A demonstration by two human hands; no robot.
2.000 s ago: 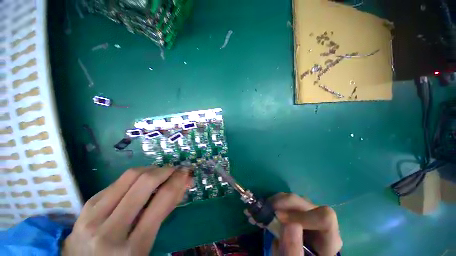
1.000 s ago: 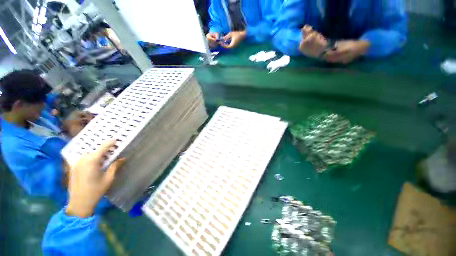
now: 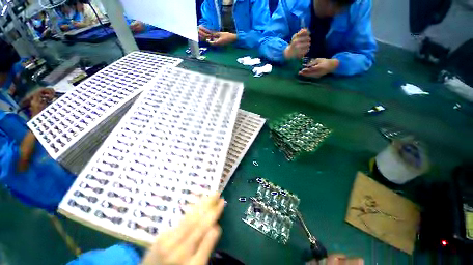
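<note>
My left hand holds a large white component tray by its lower right edge. The tray is tilted and overlaps the tray stack and another tray lying on the mat. It is filled with rows of dark dog-bone shapes. My right hand, mostly cut off at the bottom edge, holds the soldering iron. The iron's shaft reaches the right side of the green PCB panel; whether the tip touches is unclear. Small modules lie beside and on the panel.
A stack of PCB panels stands beyond the panel. At right are the cardboard pad with scraps, a white roll and a black box with a red light. Blue-clad people sit opposite and at far left.
My left hand has moved from the tray stack to the right, now with a tray in it over the other tray. The view has shifted; the right hand and iron have come back into view.
</note>
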